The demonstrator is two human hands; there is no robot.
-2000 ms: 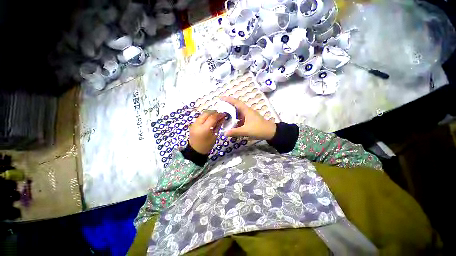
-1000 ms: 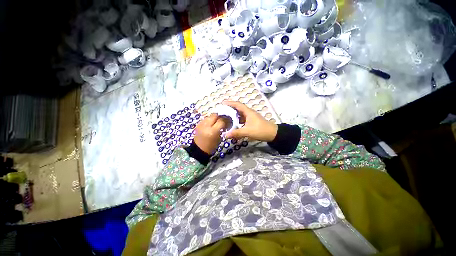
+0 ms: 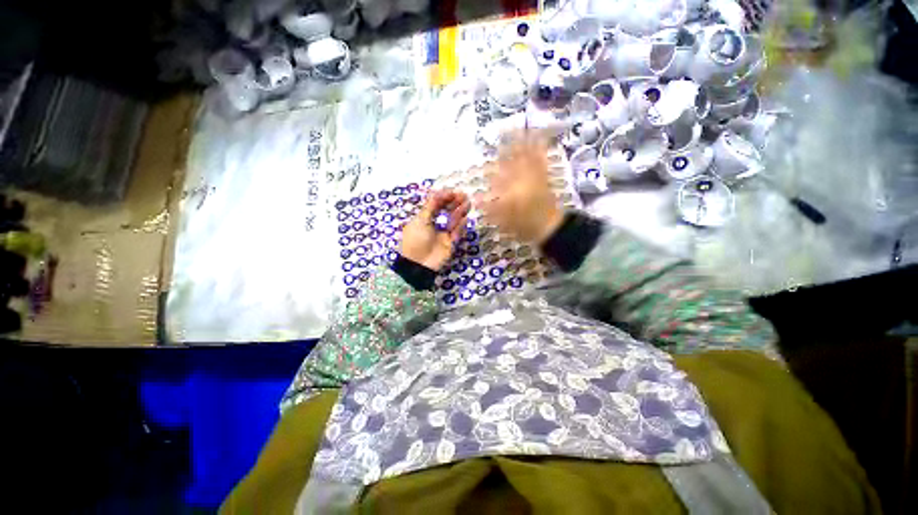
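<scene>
My left hand is palm up over the holding tray, its fingers curled around a small round insert with a pale centre. My right hand is blurred, raised over the tray's upper right part beside the heap; whether it holds anything cannot be told. The holding tray lies in front of me, with rows of blue-purple ringed inserts at its left and lower part and beige holes towards the upper right. White shells with dark round spots are heaped just beyond the tray.
Plainer white shells lie at the far left. A slim dark tool and a crumpled clear bag are at the right. Grey layered sheets stand at the left. Printed whitish sheeting covers the bench.
The white shell held between both hands is no longer there. My right hand has moved up and away from my left, which has turned palm up with an insert. The view has shifted.
</scene>
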